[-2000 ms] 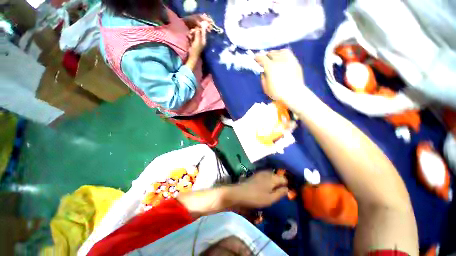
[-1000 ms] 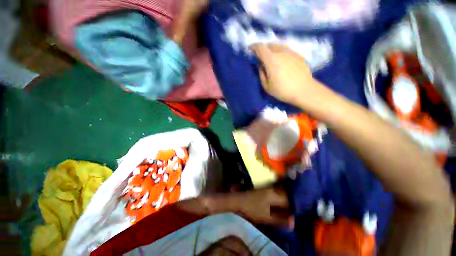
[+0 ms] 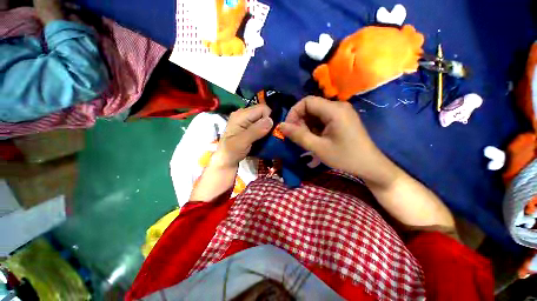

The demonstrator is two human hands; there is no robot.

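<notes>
My left hand [image 3: 242,132] and my right hand [image 3: 324,130] meet above the checked apron on a dark blue plush toy [image 3: 288,154]. My left hand grips its left side. My right thumb and forefinger pinch at a small orange patch [image 3: 278,130] on it. A black part [image 3: 277,97] with an orange band and white marks shows just beyond the fingertips. A pale curved shape shows below my right hand. No needle or thread can be made out between the fingers.
On the blue cloth lie an orange plush body [image 3: 371,62], white heart-shaped pieces [image 3: 318,47], snips and a yellowish stick [image 3: 439,82], a pinkish piece [image 3: 461,110] and a printed sheet [image 3: 200,59]. A coworker's blue sleeve [image 3: 70,64] is at left. A white bag [image 3: 187,154] is beside my left forearm.
My right hand has come back from the white fluffy heap and meets my left hand at the plush. The view has shifted, and the apron and the table area with the snips now show.
</notes>
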